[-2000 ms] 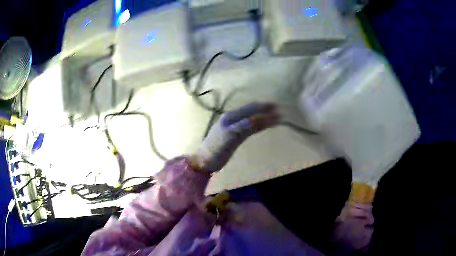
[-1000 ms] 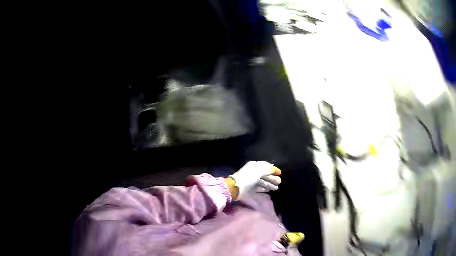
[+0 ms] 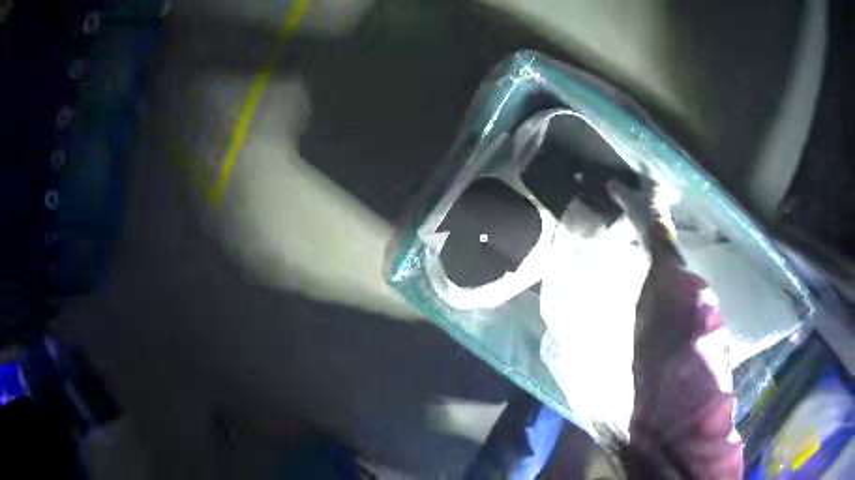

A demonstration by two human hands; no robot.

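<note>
A pale tray [image 3: 487, 347] with teal edges lies tilted across the right half of the view. Two units with dark rounded faces and pale rims sit in its far left part: one dark-faced unit [image 3: 483, 234] nearer, another dark-faced unit [image 3: 567, 159] behind it. My right hand [image 3: 645, 204], at the end of a pink sleeve, reaches in from the lower right, its fingers at the right edge of the farther unit. Its grip is blurred. A glaring white shape [image 3: 595, 309] lies left of the sleeve; I cannot tell what it is. My left hand does not show.
A yellow line [image 3: 246, 122] runs over the pale floor at the upper left. A dark strip with small round marks [image 3: 61, 159] is at the far left. A blue object [image 3: 536, 441] shows at the tray's near side. A blue and yellow blurred thing [image 3: 797, 441] is at the lower right.
The view has swung off the bench, past a dark area, to the teal-edged tray. My right hand, earlier at a white projector, now reaches into the tray. My left hand has left the view.
</note>
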